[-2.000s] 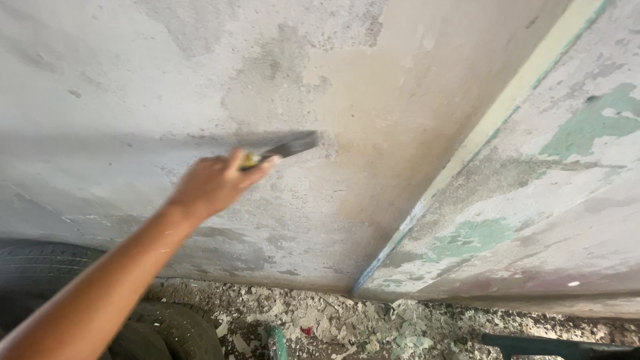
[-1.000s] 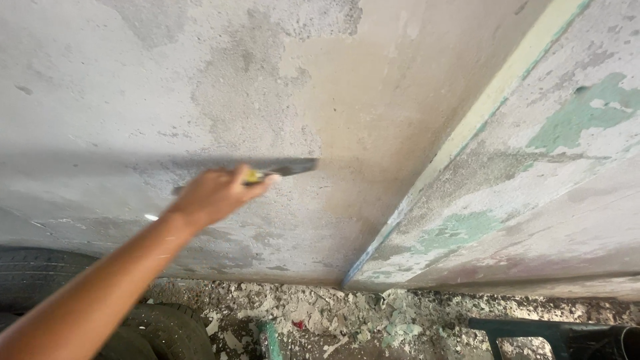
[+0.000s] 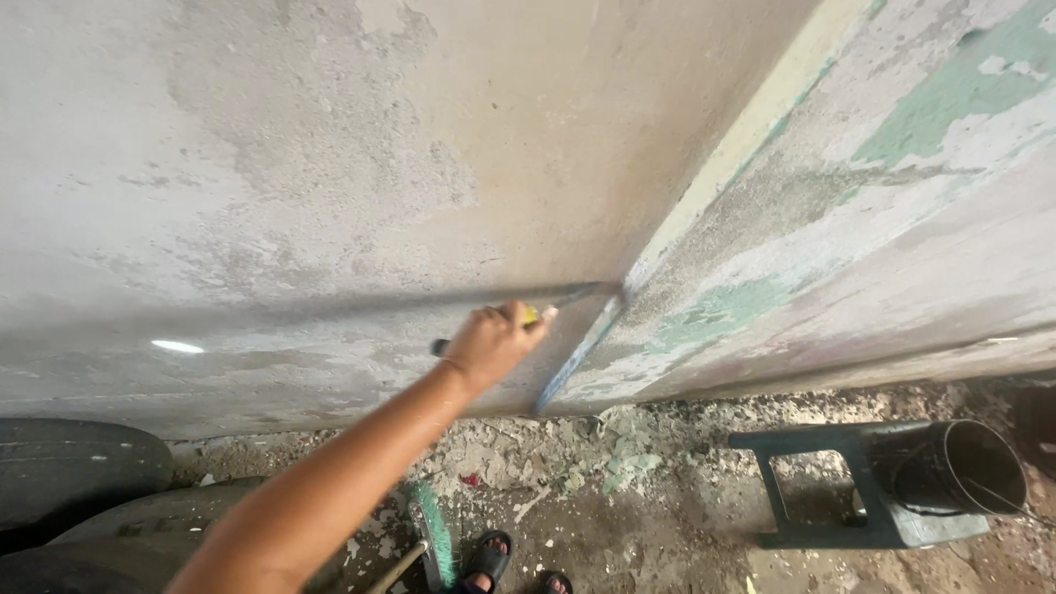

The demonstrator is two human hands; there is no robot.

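My left hand (image 3: 493, 342) is closed around the yellow and black handle of a scraper (image 3: 577, 293), in the middle of the head view. The blade, blurred, points right and lies against or very close to the wall (image 3: 396, 181), near the corner edge strip (image 3: 693, 198). The far end of the handle sticks out behind the hand. Patches of bare plaster and worn paint mark the wall, with green paint remnants (image 3: 949, 99) right of the strip. My right hand is out of view.
Tires (image 3: 82, 462) stand at the lower left. A green-bristled broom (image 3: 433, 528) lies beside two sandaled feet (image 3: 489, 561). At the lower right, a black bucket (image 3: 924, 470) rests with a dark green plastic stool (image 3: 825, 536). Paint flakes (image 3: 635, 470) litter the floor along the wall.
The hand with the scraper has moved right along the wall to the corner strip. The view has shifted, showing more of the stool, the bucket and the feet.
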